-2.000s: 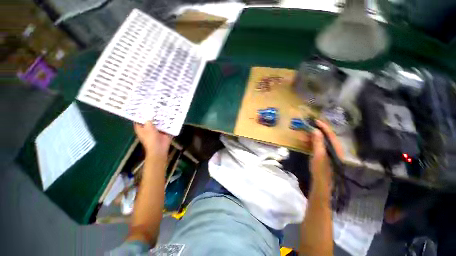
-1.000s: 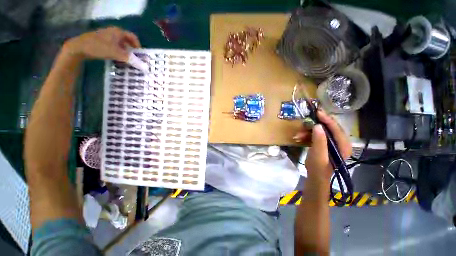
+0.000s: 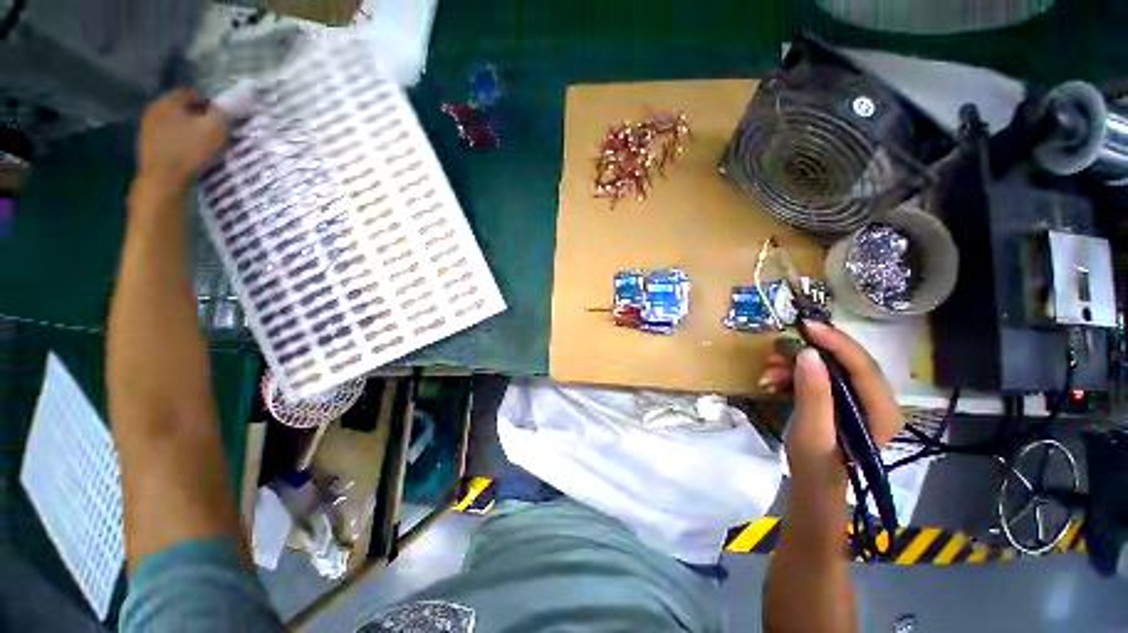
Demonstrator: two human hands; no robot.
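Note:
My left hand grips the upper left edge of a white component sheet with even rows of small dark and brownish parts; the sheet is tilted over the green mat. My right hand holds a black soldering iron with a thin curved whitish tube at its tip. The tip is beside a row of small blue circuit boards on the tan cardboard; whether it touches is unclear. A blue pile of boards lies left of it. Reddish leaded components lie at the top.
A round dark fan stands behind a cup of wire wool. A black box with a solder reel is at right. A second white sheet is at far left. Small red and blue items lie on the mat.
The component sheet has turned and moved up and left with my left hand. The camera view has shifted. My right hand still holds the iron near the blue boards.

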